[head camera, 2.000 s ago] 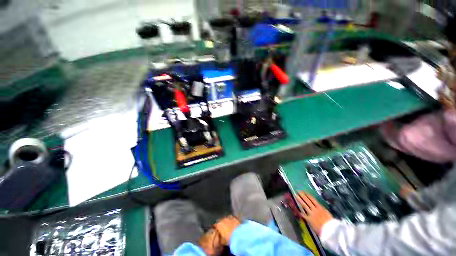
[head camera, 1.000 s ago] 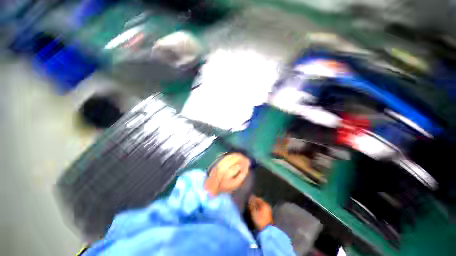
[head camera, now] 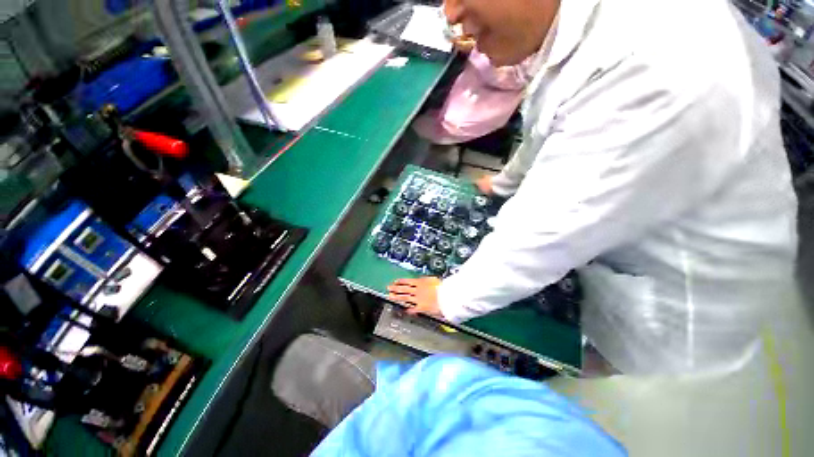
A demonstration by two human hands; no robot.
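Note:
Neither of my hands is in the picture; only my blue sleeve and a grey trouser knee show at the bottom. A clear blister tray (head camera: 412, 261) with rows of round black parts (head camera: 437, 264) lies on the green-topped side surface (head camera: 368, 278). A person in a white smock leans over it, one hand resting on the surface's near edge and partly hiding the parts.
On the green-matted bench (head camera: 308, 183) stand the black test fixture (head camera: 228, 259) with a red clamp handle (head camera: 161, 143), and the tan-striped fixture (head camera: 147, 393). The blue tester (head camera: 85, 245) is behind them. Another person in pink sits further along.
The view has swung left, then far right. My hands, in view at my lap earlier, are out of the picture. The white-smocked person now shows with head and torso beside the tray.

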